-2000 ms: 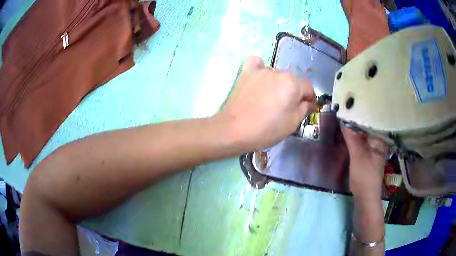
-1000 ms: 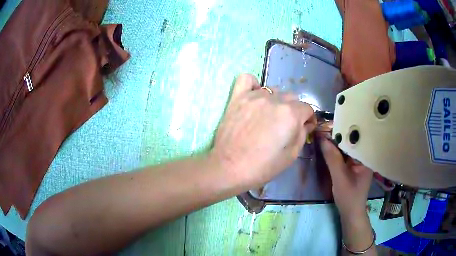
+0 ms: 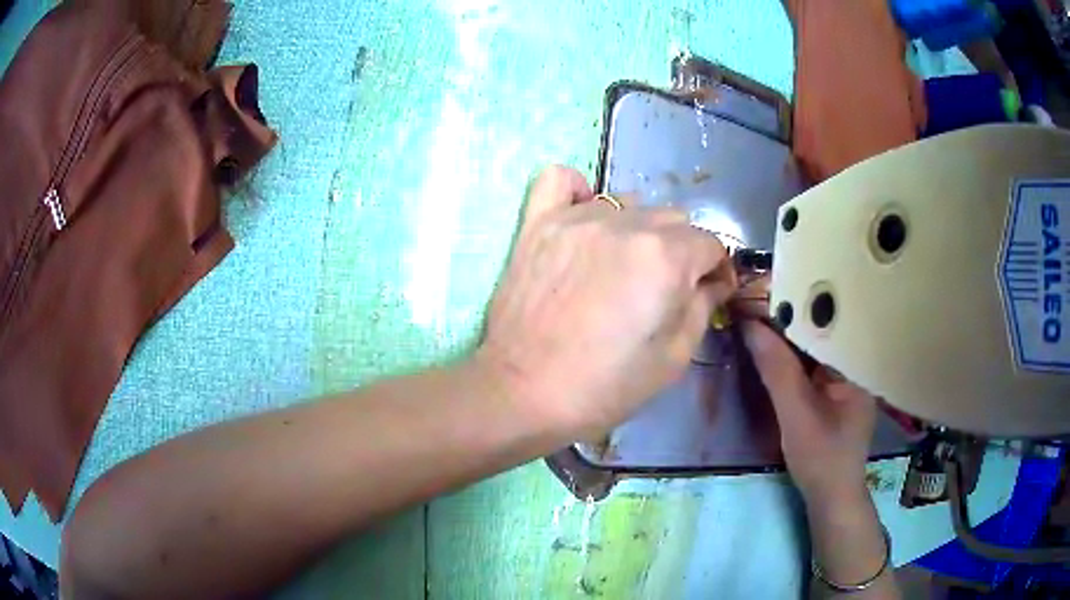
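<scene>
My left hand, with a ring, is bent over the needle area of the cream sewing machine head, fingertips pinched together. My right hand, with a bangle at the wrist, reaches up from below, its fingertips close to the left ones beside the head. A small yellow piece shows between them. The needle and anything between the fingertips are hidden or too small to tell. The shiny metal needle plate lies under both hands.
A zippered rust-brown panel lies crumpled on the pale green table at the left. Another brown cloth lies behind the machine head. Blue thread spools stand at the upper right.
My right hand has come up from under the machine head, and its fingertips are now close to my left fingertips. My left hand stays by the needle. The view has shifted.
</scene>
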